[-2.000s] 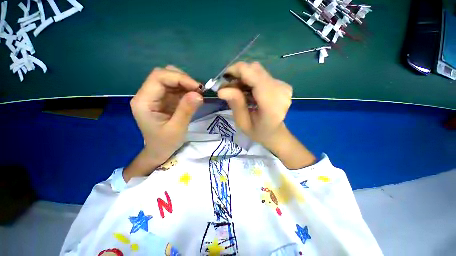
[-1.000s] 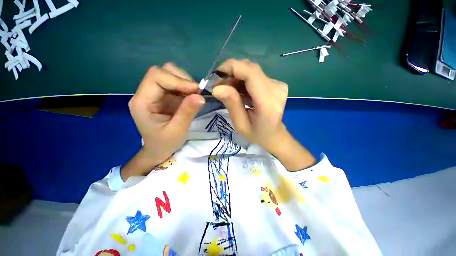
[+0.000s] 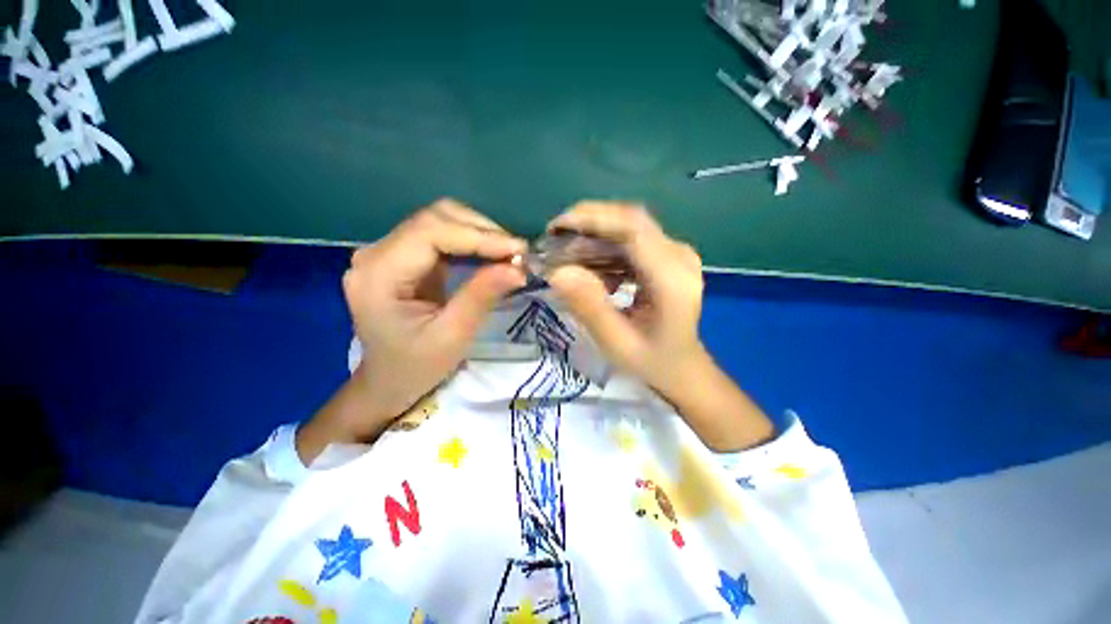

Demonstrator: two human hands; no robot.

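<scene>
My left hand and my right hand meet fingertip to fingertip just in front of the table edge. Between them is a small blurred piece with a whitish part, pinched by my left thumb and forefinger. My right fingers are closed on a dark-silver metal tool, perhaps tweezers, also blurred. A small white bit shows at my right fingers. How the tool meets the piece is too blurred to tell.
White strips lie loose at the upper left of the green table. Assembled rods with white tabs are heaped at the upper right, and a single one lies nearer. A black case and a blue-grey flat device lie far right.
The long thin rod that pointed up from between my fingers no longer shows upright. Both hands sit slightly lower in the picture, and the view has shifted a little.
</scene>
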